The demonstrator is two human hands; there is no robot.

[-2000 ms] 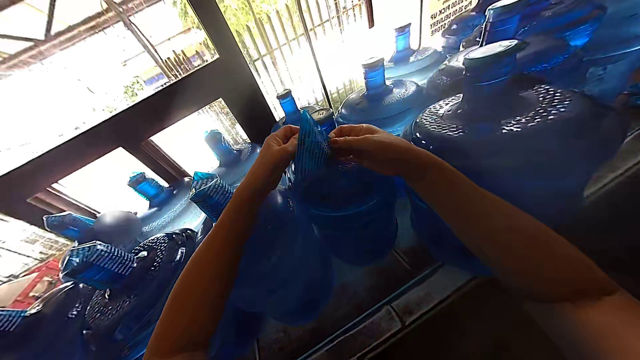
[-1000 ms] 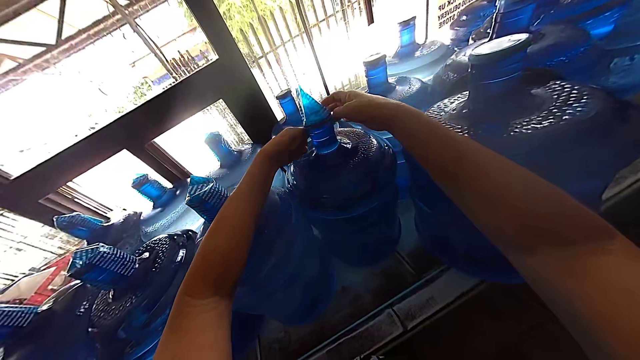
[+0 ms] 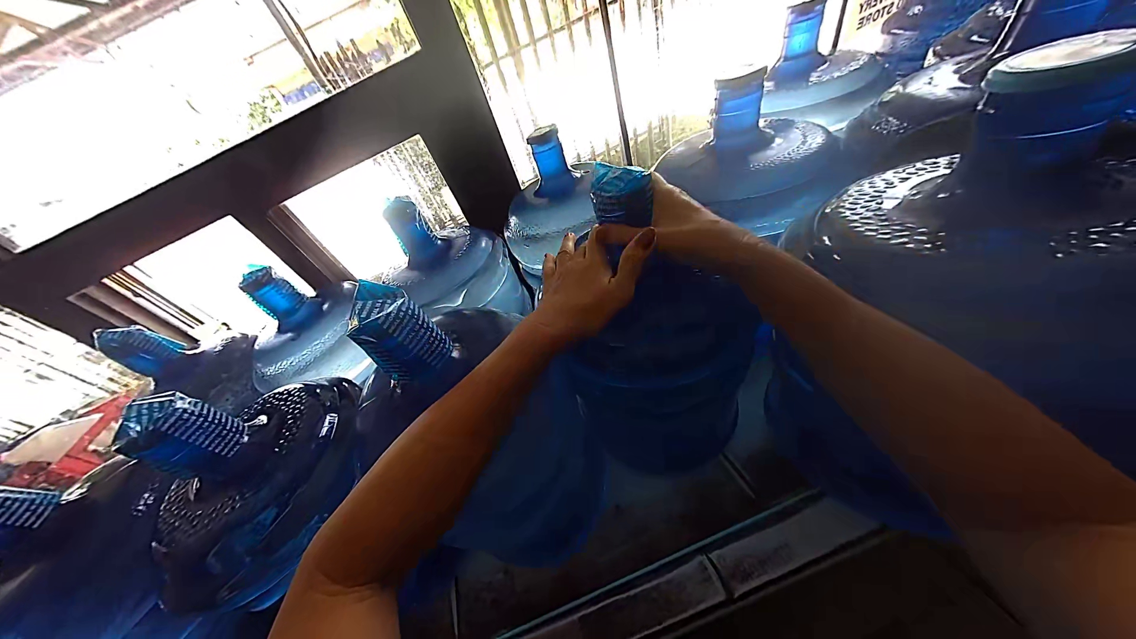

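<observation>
A blue plastic water jug (image 3: 666,373) stands upright in front of me, and a blue printed plastic seal sleeve (image 3: 621,191) sits over its neck. Both hands are around that neck. My left hand (image 3: 586,280) rests at its near left side with fingers spread, touching the lower part of the sleeve. From the right, my right hand (image 3: 670,222) wraps the neck, its thumb toward my left hand. Whether its fingers squeeze the sleeve or the neck is partly hidden.
Left of the held jug, several blue jugs with printed sleeves (image 3: 404,328) stand close together. A large jug with a pale cap (image 3: 1061,67) is at the right, with more capped jugs (image 3: 741,102) behind. Dark window framing (image 3: 355,115) runs behind them; a tiled ledge edge (image 3: 657,595) lies below.
The sleeve stood up as a loose pointed piece in my fingers; now it is down over the jug's neck. Both hands have moved lower around the neck.
</observation>
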